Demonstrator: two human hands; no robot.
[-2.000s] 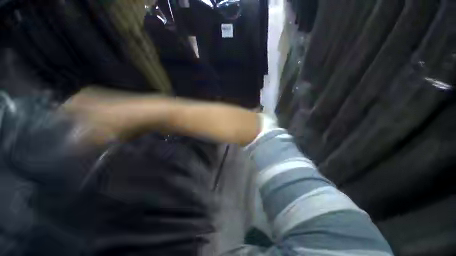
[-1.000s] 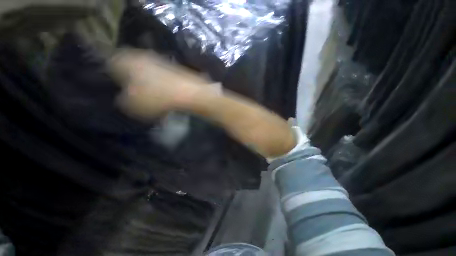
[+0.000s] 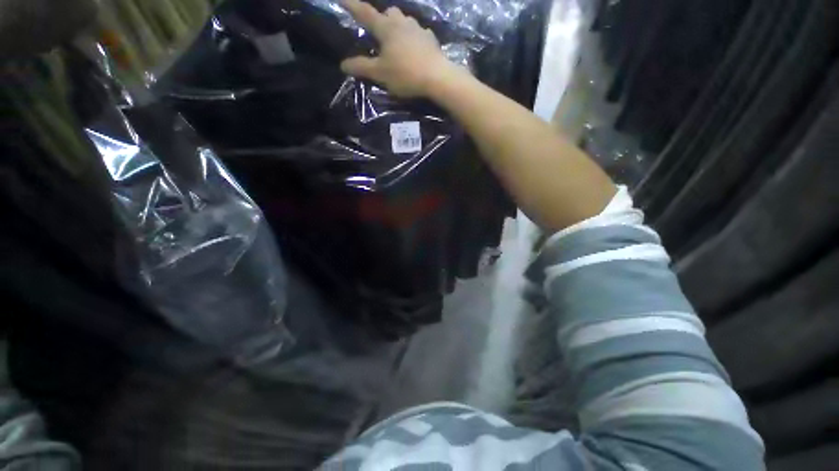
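My right hand (image 3: 396, 57) is bare, at the upper middle, over a dark bagged garment (image 3: 304, 120). Its index finger and thumb are apart, and no grip on the film shows. A white barcode sticker (image 3: 406, 137) is on the clear film just below the hand. Another pale label (image 3: 274, 48) shows to its left. A dark bagged sleeve (image 3: 207, 221) with shiny film hangs at the left. Only my left sleeve shows, at the lower left edge; my left hand cannot be made out.
Beige garments (image 3: 152, 32) hang at the upper left. Dense dark garments (image 3: 754, 212) line the right side. Crumpled shiny film (image 3: 478, 17) is at the top. A pale floor strip (image 3: 501, 340) runs between the rows. A blurred brownish shape is at the top left corner.
My right hand has moved right and up from the left-hand garments, and is less blurred. The stickered garment and the bagged sleeve now show clearly in front.
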